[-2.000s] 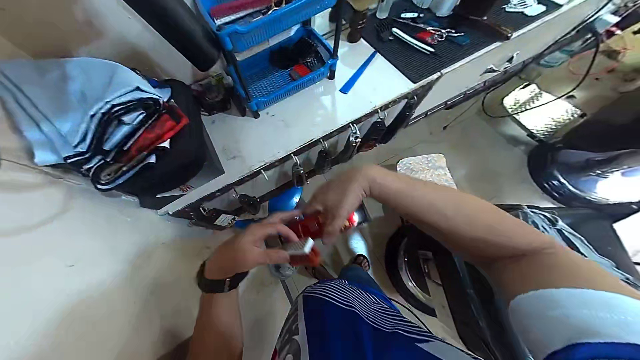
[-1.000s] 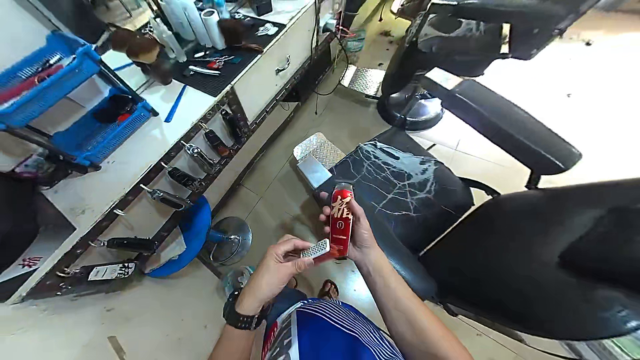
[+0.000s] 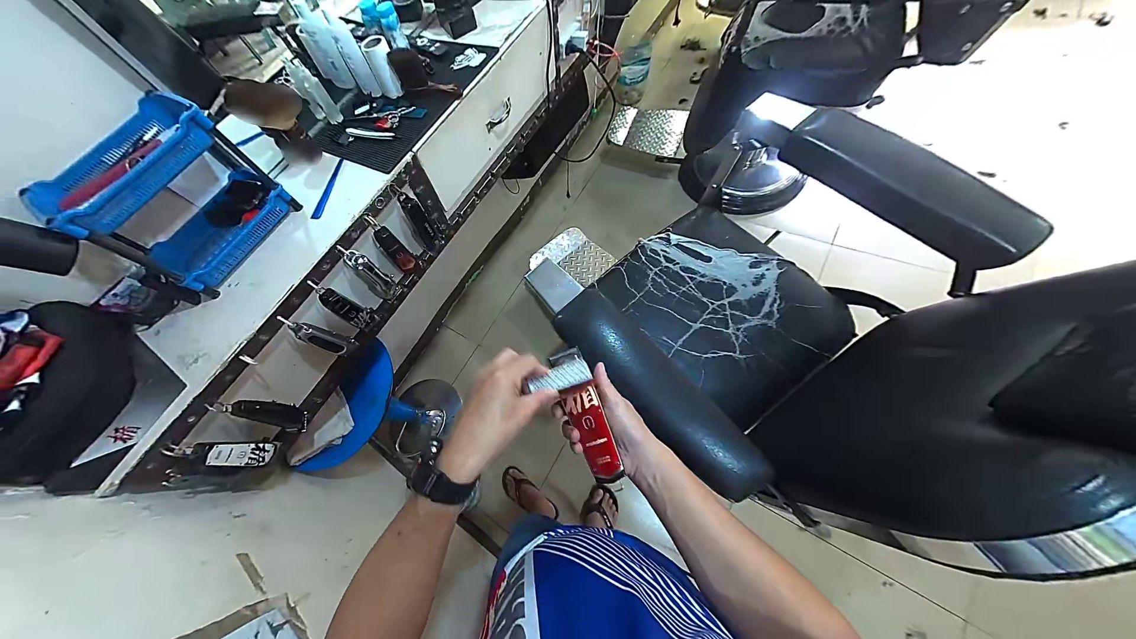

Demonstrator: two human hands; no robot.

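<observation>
A red hair clipper (image 3: 600,441) with light characters on its body lies upright in my right hand (image 3: 628,428), its blade end pointing away from me. My left hand (image 3: 501,404), with a black watch on the wrist, pinches a pale clipper guard comb (image 3: 559,376) between thumb and fingers. The comb lies across the blade end of the clipper and touches or overlaps it; whether it is seated cannot be told. My right fingers wrap around the clipper's body and are partly hidden behind it.
A black barber chair (image 3: 710,302) with a cracked seat stands close at the right, its armrest (image 3: 661,399) beside my right hand. Several clippers hang along the counter edge (image 3: 293,311) at the left. A blue stool (image 3: 366,417) is below them. A blue tiered basket (image 3: 222,240) stands on the counter.
The view has swung right towards the chair since two seconds ago. One second ago the comb was beside the clipper's body; my left hand now has it at the blade end.
</observation>
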